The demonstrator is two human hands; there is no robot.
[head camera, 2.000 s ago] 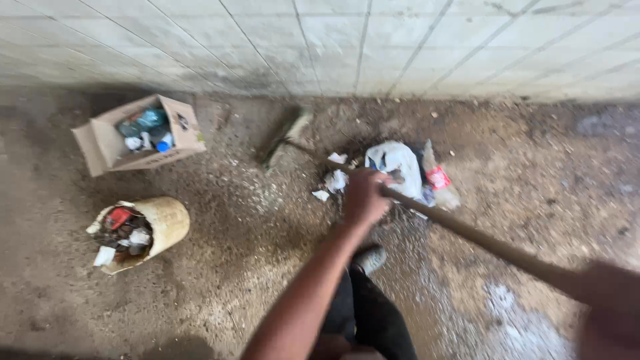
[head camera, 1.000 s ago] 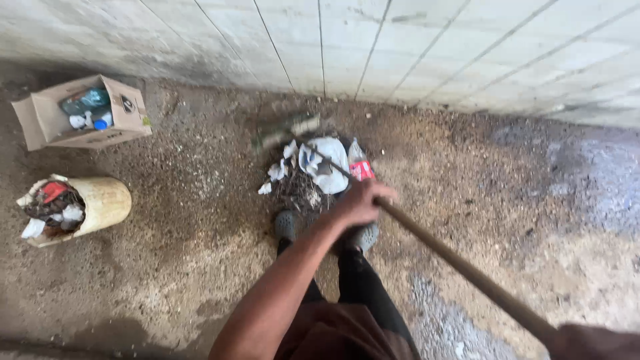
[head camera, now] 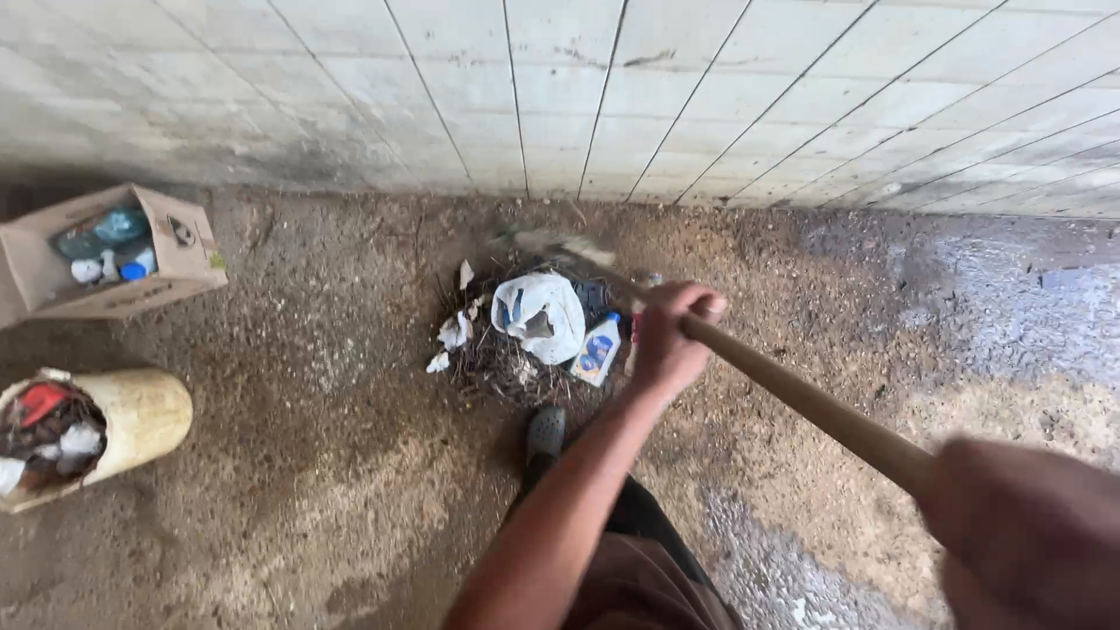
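My left hand is closed around the lower part of a wooden broom handle. Nearer the camera, my right hand, blurred, grips the handle's upper end at the right edge. The broom head, also blurred, lies on the floor at the wall side of a heap of twigs. On the heap is a crumpled white plastic bag. Beside the bag lies a white bottle with a blue cap. White scraps sit at the heap's left edge. My left hand partly hides a red-labelled bottle.
An open cardboard box with bottles stands at the left, near the tiled wall. Below it a yellowish bucket lies on its side, holding debris. My shoe is close to the heap. Wet patches mark the rough floor at right.
The broom head has moved from left of the heap to its wall side. The white bottle with the blue cap now shows beside the bag. The view has shifted right.
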